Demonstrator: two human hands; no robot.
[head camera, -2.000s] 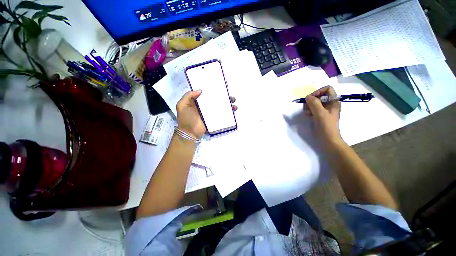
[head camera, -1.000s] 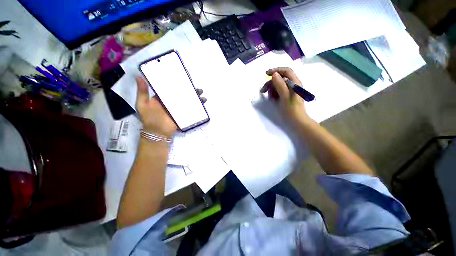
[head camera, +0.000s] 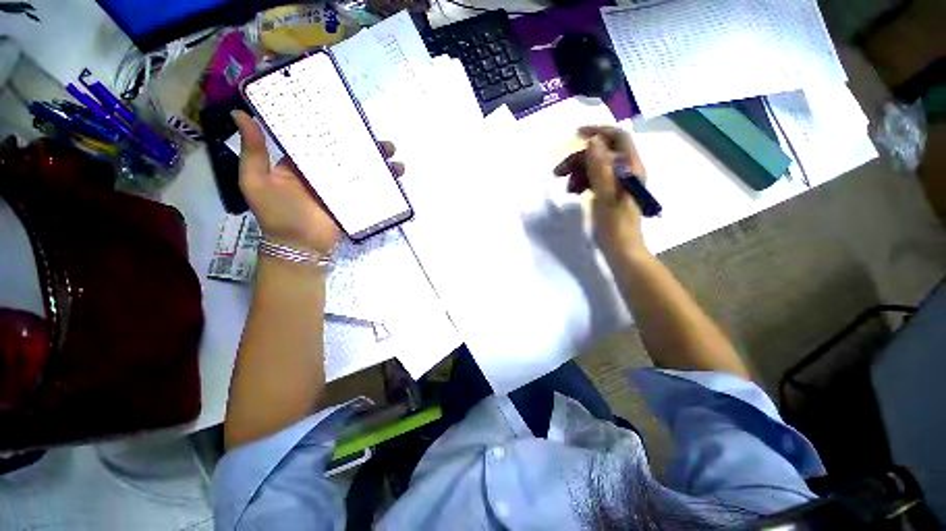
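Note:
My left hand (head camera: 285, 202) holds a large smartphone (head camera: 330, 145) with a bright white screen showing faint lines of text. The phone is tilted, its top towards the upper left. My right hand (head camera: 607, 182) holds a dark pen (head camera: 638, 192) above the white writing paper (head camera: 508, 259); the pen's tip is hidden by my fingers. The writing paper overlaps other loose papers (head camera: 379, 275) beneath and below the phone. A pale yellow patch (head camera: 574, 146) shows beside my right fingers.
Keyboard (head camera: 488, 64), black mouse (head camera: 584, 64) and purple pad (head camera: 543, 42) lie behind. Printed sheets (head camera: 726, 52) and a green block (head camera: 731, 145) are at right. Pen holder (head camera: 145, 161) and dark red handbag (head camera: 114, 301) stand at left. A chair frame shows at lower right.
The view has shifted, so the desk things sit further left than at first. The phone is more tilted and its screen now shows text. My right hand has turned, and the pen points more towards the lower right.

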